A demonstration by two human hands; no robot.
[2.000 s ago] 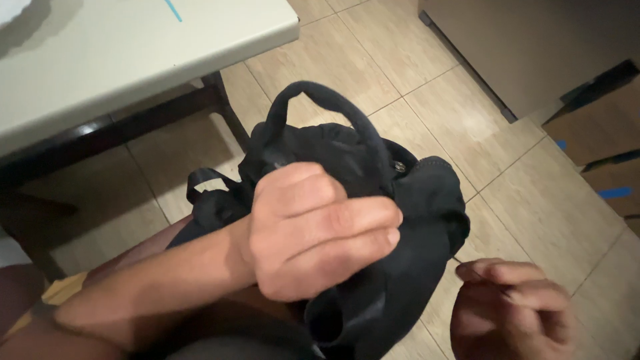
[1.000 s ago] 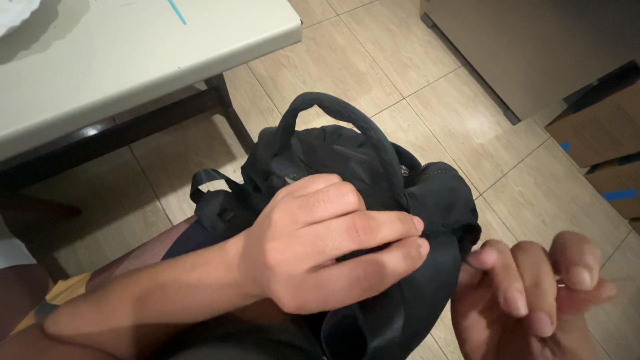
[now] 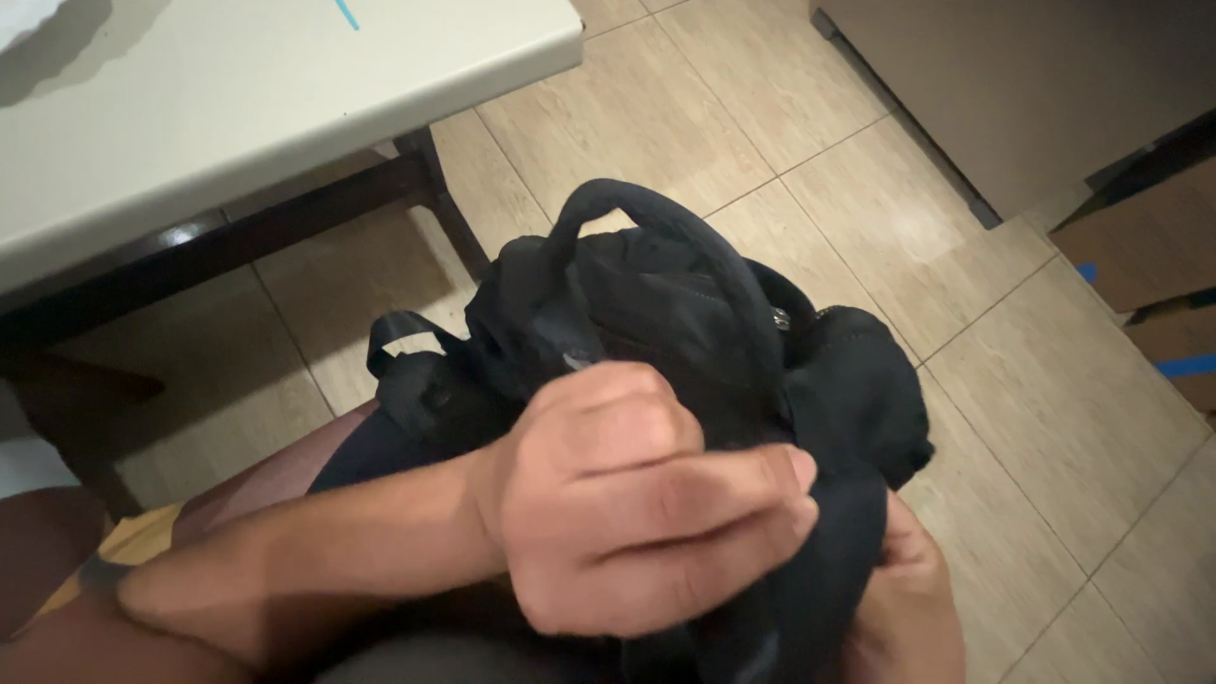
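Observation:
A black fabric bag (image 3: 655, 323) with a padded loop handle and a zipper rests on my lap. My left hand (image 3: 646, 513) is over its near side, fingers curled and pressed together at the bag's fabric; whether they pinch the cloth cannot be made out. At the bag's right edge is my right hand (image 3: 907, 589), its fingertips partly hidden behind the black fabric. A small strap loop (image 3: 408, 328) sticks out at the bag's left.
A white-topped table (image 3: 380, 95) with dark legs stands at the upper left. Cardboard boxes (image 3: 1149, 237) with blue tape lie at the right, beside a large brown panel-like object (image 3: 1026, 85). Beneath is a tiled floor (image 3: 855, 218).
My right hand, which was apart from the bag at the right with its fingers raised, has moved left against the bag's edge. My left hand stays over the bag.

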